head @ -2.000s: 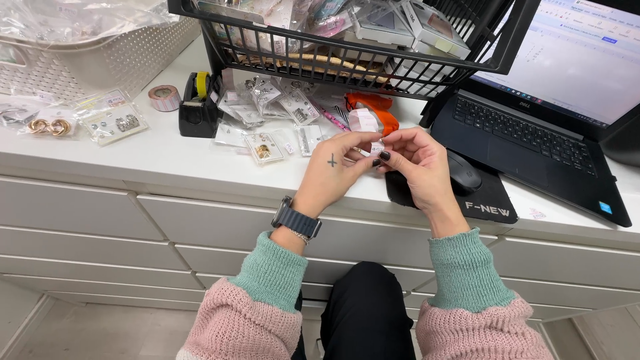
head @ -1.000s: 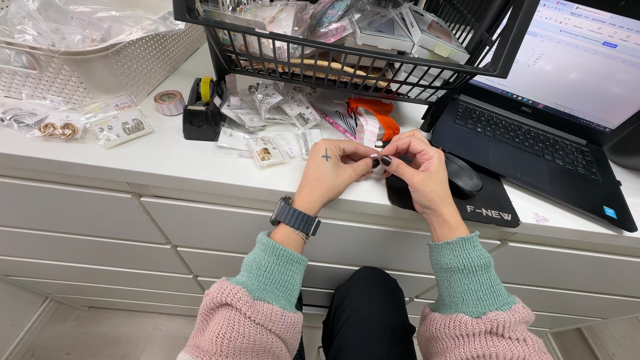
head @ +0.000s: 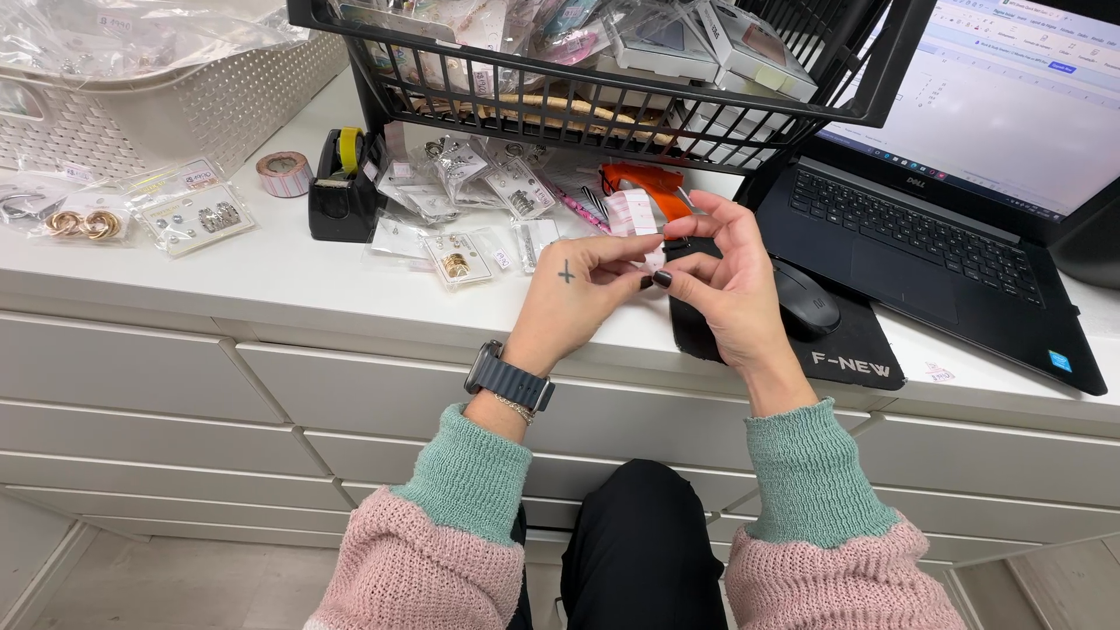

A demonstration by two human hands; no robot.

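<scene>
My left hand [head: 577, 293] pinches the lower end of a white and pink strip of price labels [head: 634, 214] between thumb and fingers. Close by its thumb, my right hand [head: 731, 284] has its thumb and a finger near the same strip, its other fingers raised apart; whether it grips the strip is hidden. Behind the strip lies an orange labelling gun [head: 646, 185], partly covered. Left of my hands, a card of gold rings and earrings in a clear bag [head: 458, 259] lies by other bagged jewellery [head: 520, 185] and a pink patterned pen [head: 579, 208].
A black plastic basket [head: 560, 74] of packages overhangs the desk. A black tape dispenser [head: 343, 197], a label roll [head: 284, 174] and a light woven-pattern plastic basket [head: 188, 114] stand left. To the right are a mouse [head: 803, 299] on its black pad [head: 853, 346] and an open laptop [head: 919, 245].
The fingers of my right hand have lifted and spread, where they were curled close to my left hand before. The label strip behind them has shifted a little.
</scene>
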